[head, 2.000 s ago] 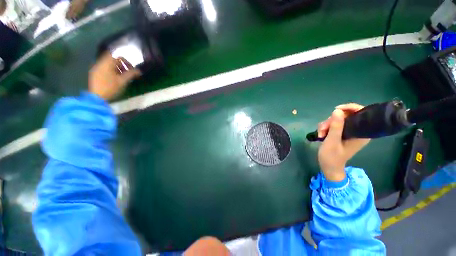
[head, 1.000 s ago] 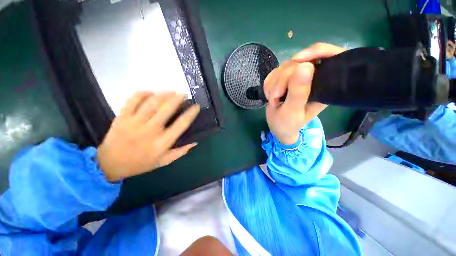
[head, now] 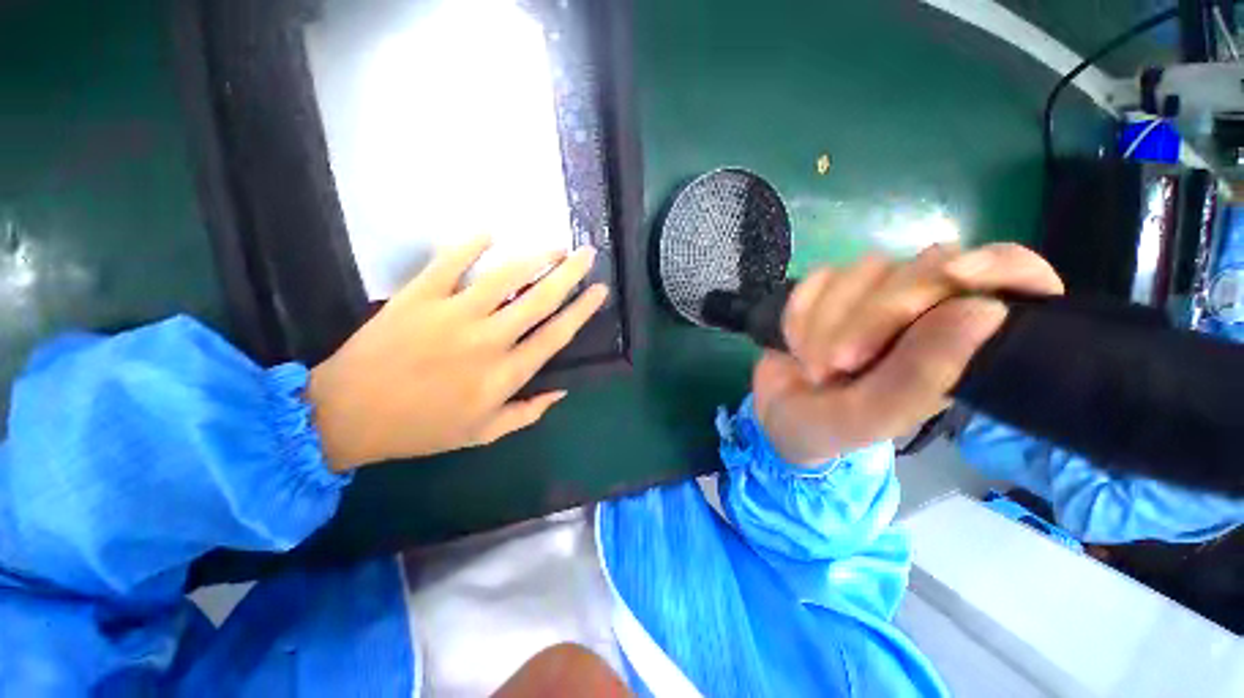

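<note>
A device unit [head: 437, 143] with a glaring silver-white plate and a dotted strip along its right side lies in a black frame [head: 280, 205] on the green bench. My left hand [head: 443, 355] lies flat, fingers spread, over the unit's near end and holds nothing. My right hand [head: 894, 348] is closed around a thick black electric screwdriver [head: 1105, 382]. Its narrow end points left, over the lower edge of a round perforated screw dish [head: 703, 243]. The dish's right side is darker. The tip itself is hard to make out.
A small yellowish speck [head: 823, 164] is on the bench [head: 941, 123] beyond the dish. A white strip [head: 1016, 34] curves across the far right. Black frames with units [head: 1157, 232] stand at the right, near a cable. Another person's blue sleeve [head: 1091, 477] shows at the right edge.
The unit in its frame has come from the far left to in front of me. My left hand has moved onto its near end. The screwdriver has moved left to the dish.
</note>
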